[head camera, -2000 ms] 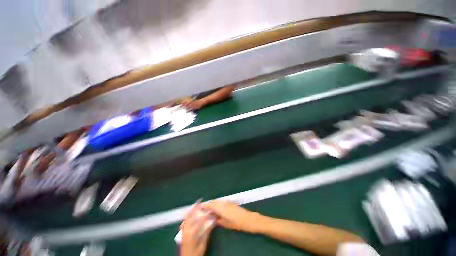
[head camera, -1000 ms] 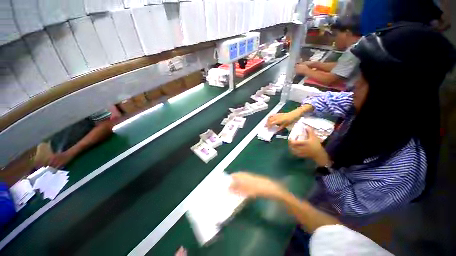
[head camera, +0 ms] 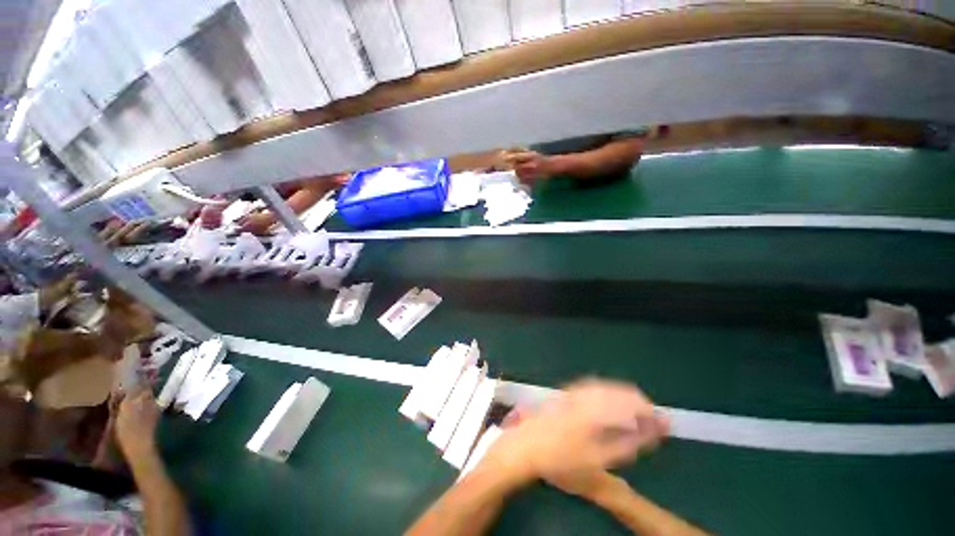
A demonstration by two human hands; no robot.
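My left hand point(head camera: 534, 438) and my right hand point(head camera: 594, 466) overlap at bottom centre, over the near white edge strip point(head camera: 733, 428). The fingers are blurred, and I cannot tell whether anything is between them. A row of slim white cartons point(head camera: 461, 410) leans together just left of my hands, partly across the strip and partly hidden by my left hand and wrist. A single white carton point(head camera: 288, 421) lies further left on the green near ledge.
Two cartons point(head camera: 408, 311) lie on the green belt left of centre. Open cartons with purple print point(head camera: 861, 354) lie far right. Wrapped pieces point(head camera: 257, 257) form a row at left. Across the belt are a blue bin point(head camera: 393, 194), papers and another person's hand point(head camera: 529, 164). Another worker's arm point(head camera: 147, 455) is at lower left.
The view has swung left from the neighbouring worker. My right hand, on a white stack a second ago, is now against my left hand. The white cartons stand left of them.
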